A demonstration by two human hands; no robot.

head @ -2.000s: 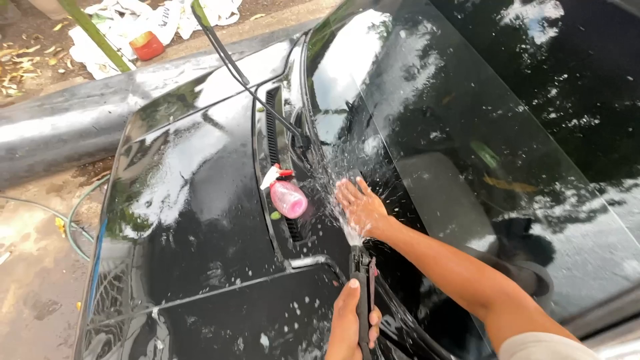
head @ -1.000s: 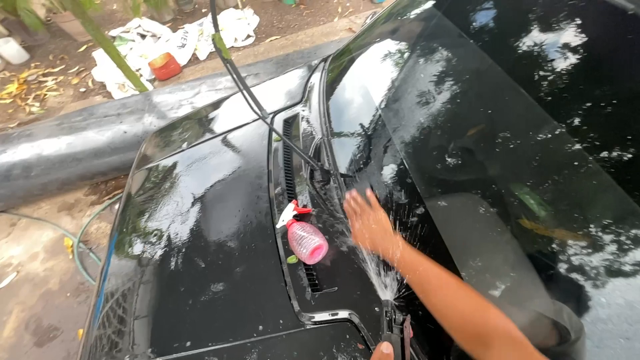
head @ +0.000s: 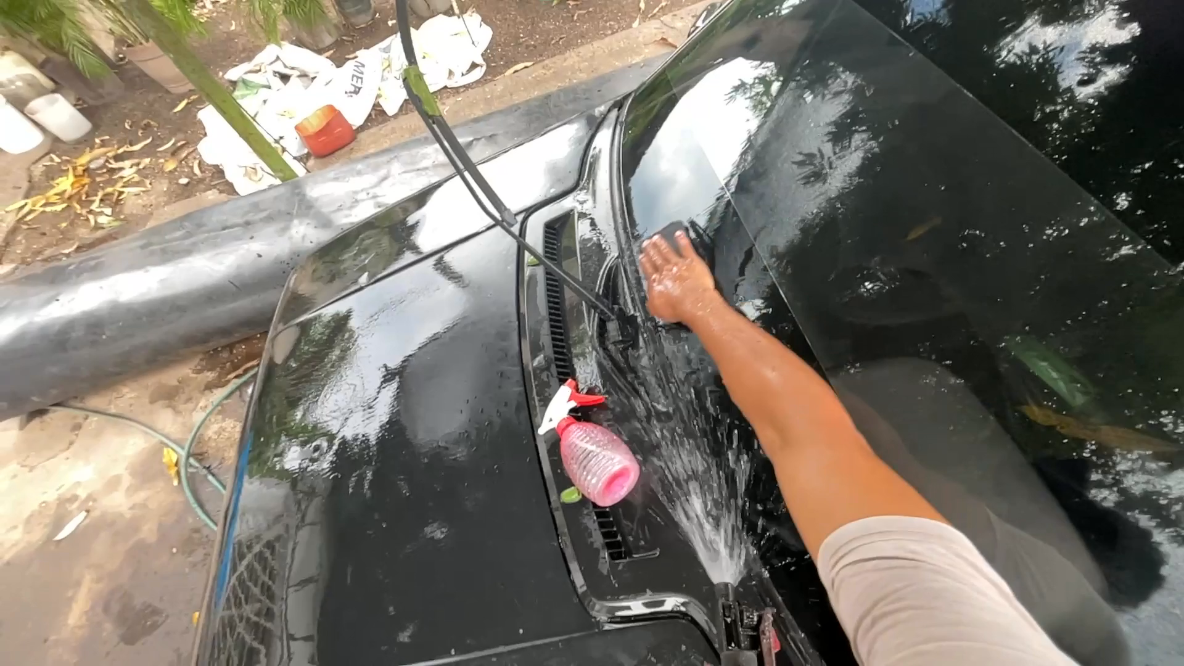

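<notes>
My right hand (head: 680, 277) lies with its fingers spread on the lower windshield (head: 786, 185) of a black car, wet and holding nothing. Below it, at the bottom edge, a black hose spray nozzle (head: 735, 620) sends a fan of water (head: 703, 499) up over the base of the glass. My left hand is out of the frame. A pink spray bottle (head: 599, 462) with a red and white trigger head lies on the cowl vent, left of the water. The wiper arm (head: 462, 166) stands raised off the glass, left of my right hand.
The black hood (head: 416, 444) spreads to the left. Beyond it are a large dark pipe-like form (head: 139, 296) and a green hose (head: 190, 462) on the wet ground. White sacking (head: 277, 79), a red-orange container (head: 326, 130) and a green stalk (head: 222, 102) are at the upper left.
My right hand has moved up along the windshield's lower edge, away from the nozzle. My left hand, seen earlier on the nozzle, has left the view.
</notes>
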